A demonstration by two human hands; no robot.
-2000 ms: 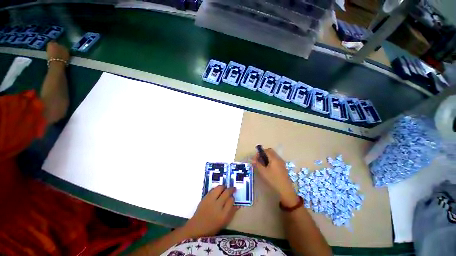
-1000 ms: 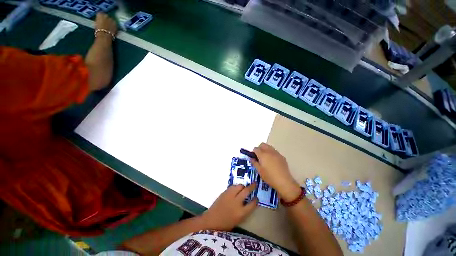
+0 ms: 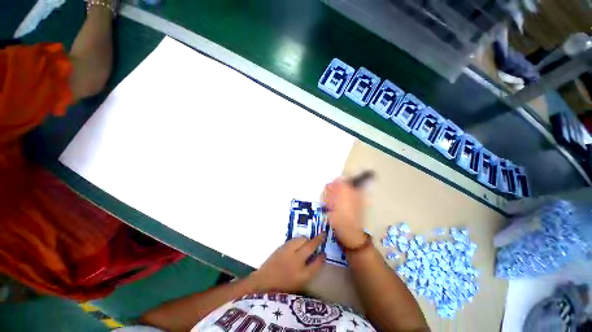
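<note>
Two flat pale-blue and black housings (image 3: 302,222) lie side by side where the white sheet meets the brown board. My left hand (image 3: 289,264) rests on their near ends, fingers on both. My right hand (image 3: 344,211), blurred, is over the right housing and covers much of it. It holds a short black tool (image 3: 361,178), which sticks out up and to the right. Its fingertips are too blurred to show whether they touch the housing. A loose heap of small pale-blue pieces (image 3: 436,269) lies right of my right hand.
Beyond the pale rail (image 3: 259,76), a slanting row of similar housings (image 3: 387,98) sits on the green belt. A clear bag of pale-blue pieces (image 3: 542,240) is at the far right. A person in orange (image 3: 32,91) is at the left, beside the white sheet (image 3: 214,155). Grey trays stand beyond the belt.
The view has shifted. My right hand still has the black tool, which now points up and right instead of left. My left hand stays on the housings.
</note>
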